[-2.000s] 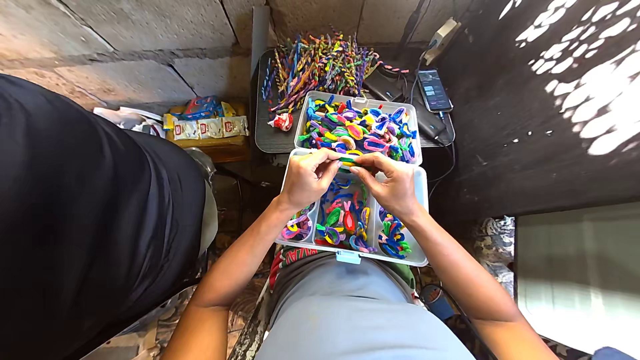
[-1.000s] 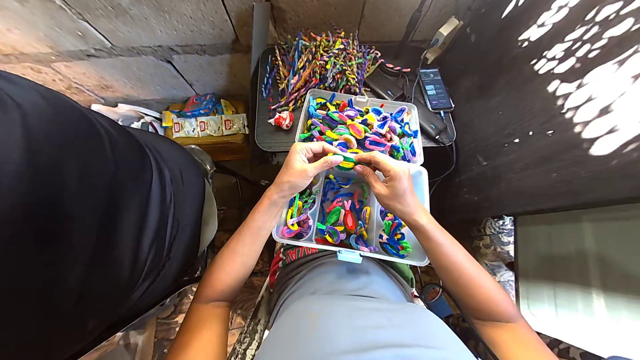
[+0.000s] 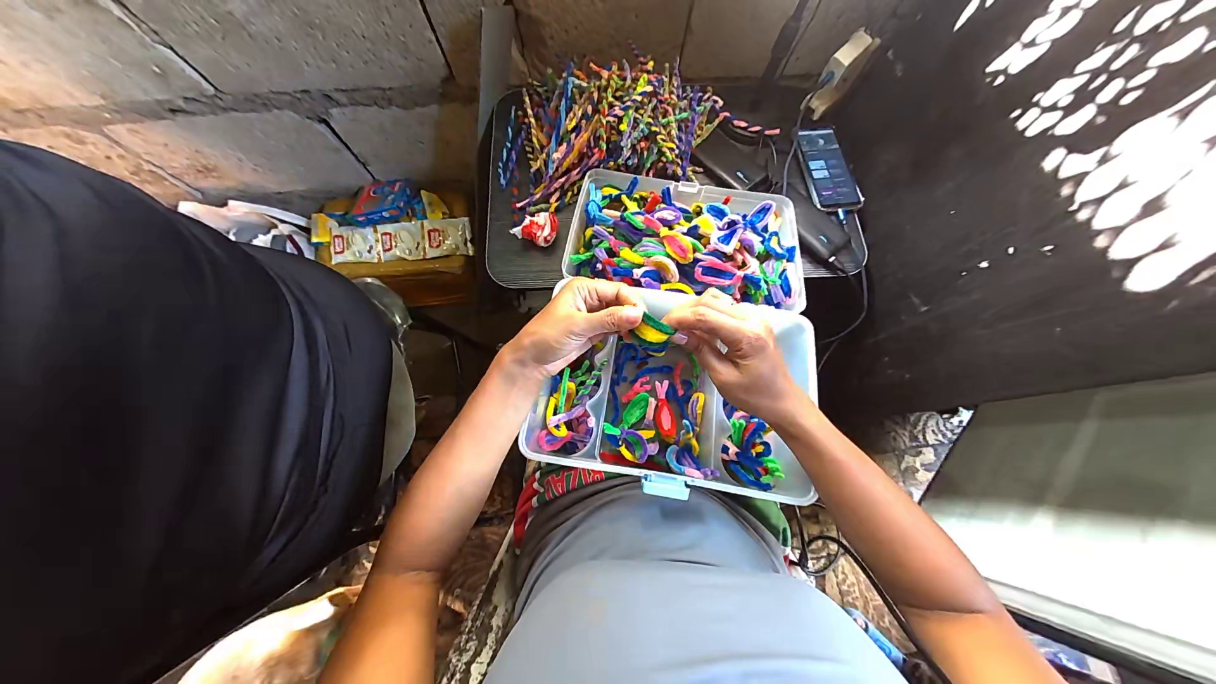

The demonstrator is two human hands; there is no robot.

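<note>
Between my two hands is a bent green and yellow pipe cleaner piece (image 3: 653, 329). My left hand (image 3: 577, 326) pinches its left end between thumb and fingers; my right hand (image 3: 733, 344) pinches the right end. Both hands are over the inner edge of an open plastic compartment box (image 3: 801, 366), whose compartments hold coloured pipe cleaner loops (image 3: 665, 410). Beyond the hands, the box's lid side (image 3: 573, 237) is heaped with more looped pipe cleaners (image 3: 703, 237). Behind it lies a big pile of twisted pipe cleaners (image 3: 608, 123).
A phone (image 3: 829, 169) with a cable plugged in lies on the dark table (image 3: 518, 261), near a black device (image 3: 819, 233). A red and white wrapper (image 3: 538, 229) is beside the lid. Snack packets (image 3: 401, 239) are at left. A person in dark clothing (image 3: 190, 408) is close on the left.
The green and yellow piece shows more clearly between my fingers than two seconds ago. Both hands stay over about the same part of the box.
</note>
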